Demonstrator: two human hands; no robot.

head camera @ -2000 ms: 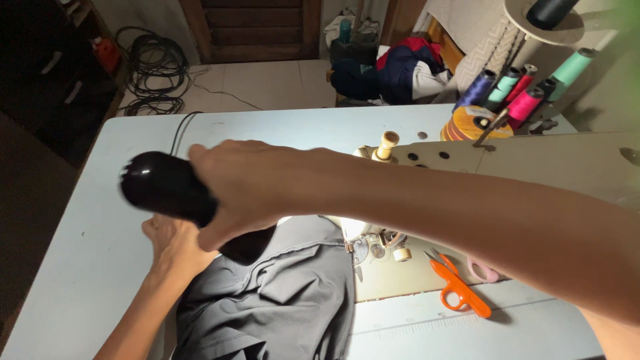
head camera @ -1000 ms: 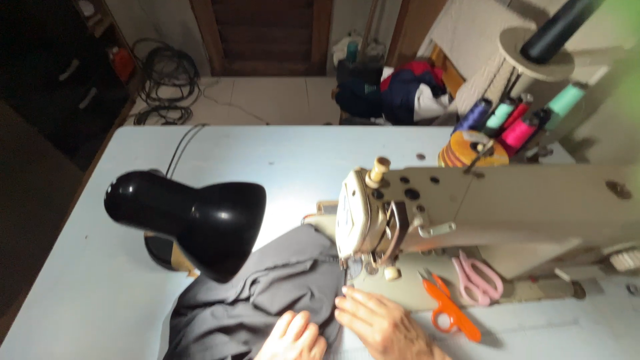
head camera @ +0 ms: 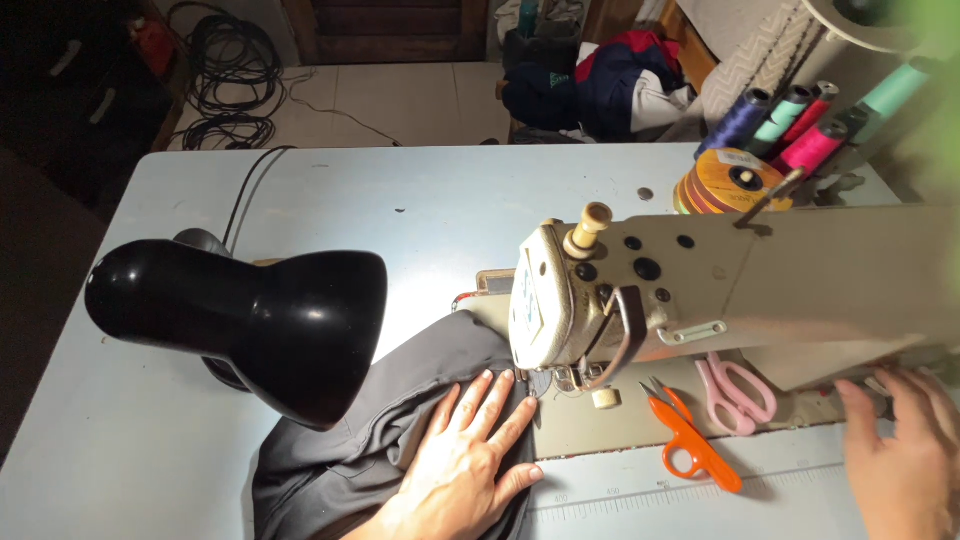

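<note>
Dark grey fabric point(head camera: 330, 450) lies bunched on the pale table, one edge at the needle area of an industrial sewing machine point(head camera: 675, 277). Spread flat on that fabric, my left hand point(head camera: 465, 450) has its fingertips beside the presser foot. My right hand point(head camera: 900, 442) is at the right edge, by the front of the machine bed, fingers curved and apart; whether it touches a part there is unclear. Orange thread snips point(head camera: 694, 446) and pink-handled scissors point(head camera: 735, 394) lie between the hands, on and near the machine bed.
A black desk lamp point(head camera: 247, 315) stands left of the fabric. Several thread cones point(head camera: 780, 120) and wooden-looking ribbon spools point(head camera: 727, 184) stand behind the machine. A printed ruler point(head camera: 675, 491) runs along the table front. Coiled black cable point(head camera: 229, 67) and piled clothes point(head camera: 622, 82) lie beyond the table.
Two seconds ago a hand was on the lamp; it has since let go. My right hand has moved from the fabric at the needle to the right. My left hand has moved up the fabric toward the presser foot.
</note>
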